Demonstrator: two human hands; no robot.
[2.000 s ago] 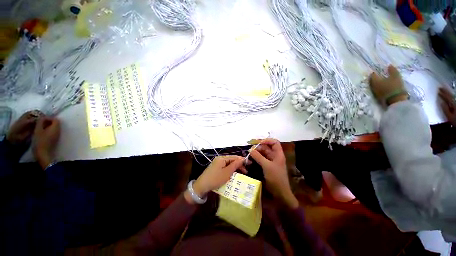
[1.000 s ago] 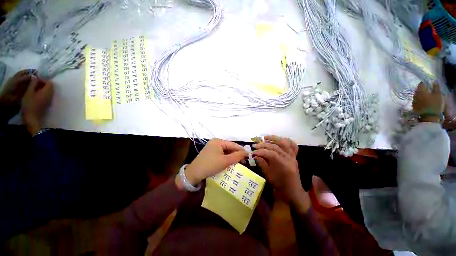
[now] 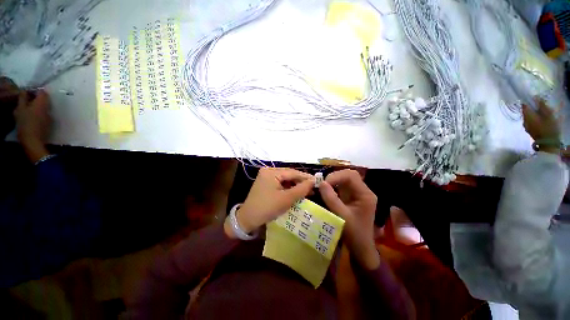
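Note:
My left hand (image 3: 272,197), with a white bracelet at the wrist, pinches a thin white cable at a small white label (image 3: 318,179). My right hand (image 3: 353,203) pinches the same label from the right, so the fingertips of both hands nearly meet. A yellow label sheet (image 3: 303,234) with rows of printed white labels hangs below my left hand, its upper edge hidden by the fingers. Thin cables (image 3: 240,150) run from the table edge to my left hand. The cable's end is hidden by my fingers.
A loose cable bunch (image 3: 281,109) lies ahead, its dark tips over yellow paper (image 3: 344,89). A thick hank with white ends (image 3: 425,134) lies right of it. Printed label sheets (image 3: 156,69) lie at left. Other people's hands (image 3: 32,119) show at far left and also at far right (image 3: 542,125).
The view has shifted, so the table things sit higher. The white tab between my fingertips now looks smaller and more compact. My right fingers are more curled, and both hands remain close together.

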